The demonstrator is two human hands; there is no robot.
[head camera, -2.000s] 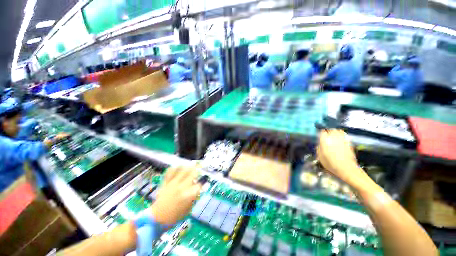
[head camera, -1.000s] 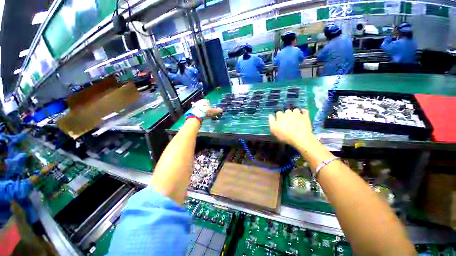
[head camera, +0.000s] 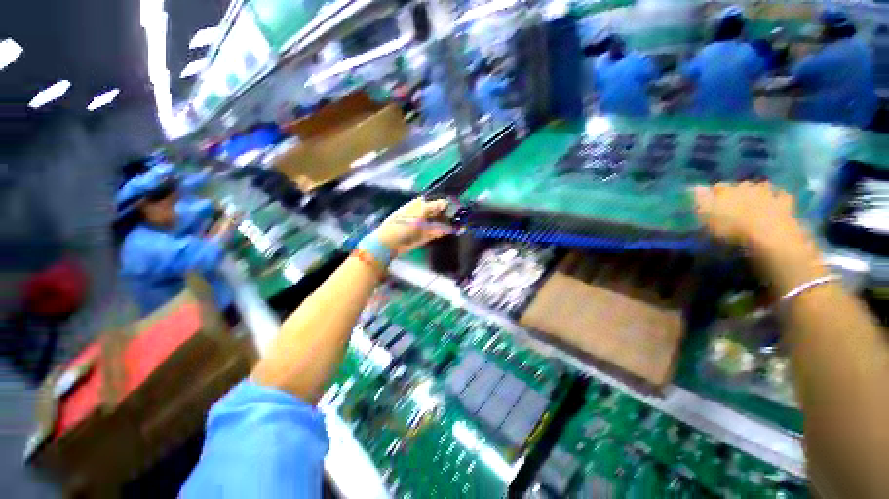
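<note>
My left hand (head camera: 411,230) is in front of the shelf's left corner, with a small black component (head camera: 456,214) between its fingertips. My right hand (head camera: 749,216) is over the front of the green shelf top, back of the hand up and fingers bent; whether it holds anything is hidden. A clear blister tray (head camera: 673,156) with rows of black parts lies on the shelf top behind it. Below, a green circuit board (head camera: 419,390) with flat grey blocks (head camera: 497,398) lies on the line. The picture is blurred.
White-silver parts (head camera: 507,277), a brown cardboard tray (head camera: 604,326) and pale round parts (head camera: 746,365) are on the lower shelf. A blue coiled cord (head camera: 595,237) runs along the shelf edge. A worker (head camera: 166,244) is at left, near a carton (head camera: 136,375).
The view has swung left. My left hand has moved off the shelf top and now shows a black component at its fingertips. My right hand remains over the shelf's front.
</note>
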